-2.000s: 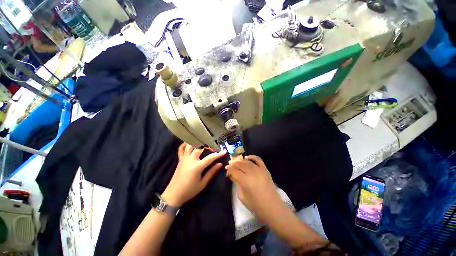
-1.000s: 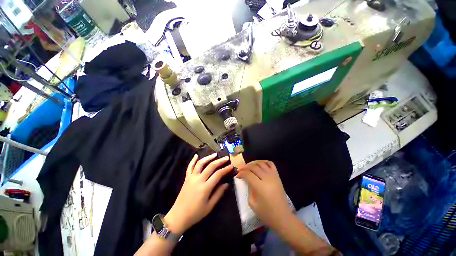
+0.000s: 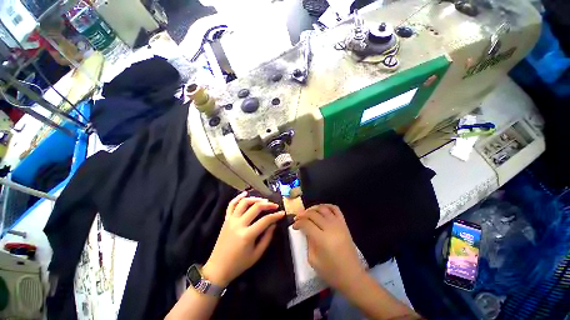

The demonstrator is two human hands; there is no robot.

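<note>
A large black garment panel [image 3: 169, 187] spreads left of the needle and over the table's front edge. My left hand [image 3: 247, 234] lies on it, palm down, fingertips at the cloth edge just left of the presser foot [image 3: 289, 186]. My right hand [image 3: 325, 240] is just right of it, its fingertips closed at the cloth edge beside a tan piece [image 3: 293, 205] below the foot. What its fingertips pinch is partly hidden. The cream sewing machine [image 3: 262, 112] stands over the work. A black cut piece [image 3: 369, 194] lies right of the needle under the arm.
A smartphone [image 3: 463, 255] with a lit screen is at the right by clear plastic bags. An accessory tray [image 3: 509, 147] is at the table's right end. A dark cloth heap [image 3: 137, 100] lies at the back left by a blue bin [image 3: 47, 172]. A bottle [image 3: 94, 28] stands behind.
Since two seconds ago, both hands have moved slightly down from the presser foot, uncovering more of the tan piece. In the last second, my left hand has shifted slightly left.
</note>
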